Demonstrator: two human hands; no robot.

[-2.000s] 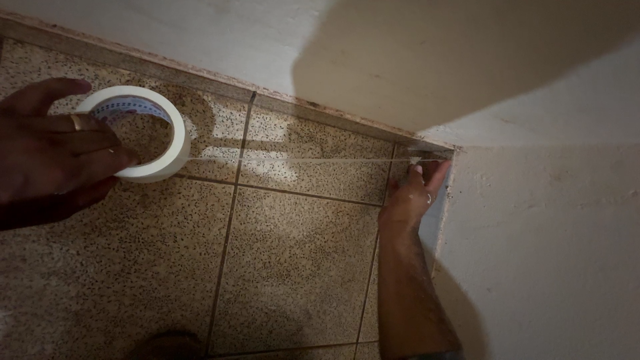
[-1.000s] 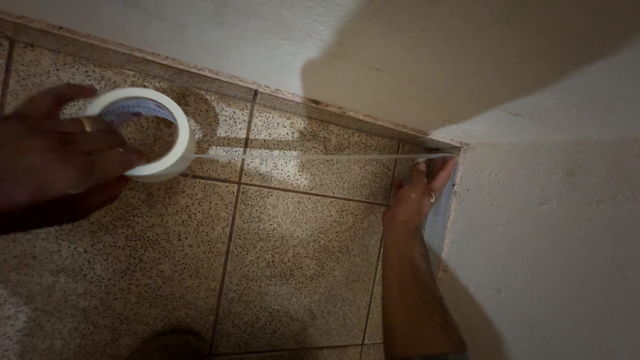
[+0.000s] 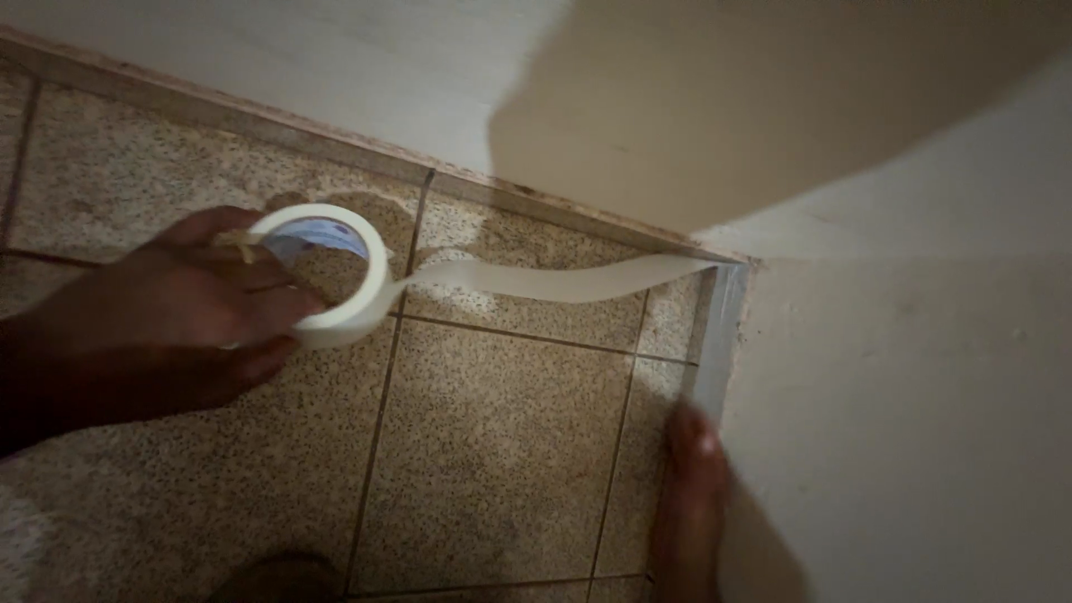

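Observation:
My left hand [image 3: 209, 310] grips a roll of white masking tape [image 3: 377, 251] at the left, its fingers through and around the ring. From the roll a loose, twisted strip of tape [image 3: 544, 283] runs right to the corner where the two walls meet, its far end at the top of the baseboard corner. My right hand [image 3: 699, 444], blurred, is low at the right beside the right-hand baseboard [image 3: 720, 335], which looks covered by a greyish strip. It is apart from the loose strip; its fingers are partly hidden, and nothing is seen in them.
Speckled floor tiles [image 3: 502, 435] with dark joints spread below. A tiled baseboard [image 3: 335, 159] runs along the upper wall [image 3: 335, 75]. At the right stands the other wall [image 3: 904, 402]. Shadows fall on both walls. A dark rounded shape [image 3: 285, 578] is at the bottom edge.
My right hand has left the corner and moved down along the right-hand baseboard. The strip, taut before, now hangs slack and twisted. My left hand with the roll has moved toward the corner.

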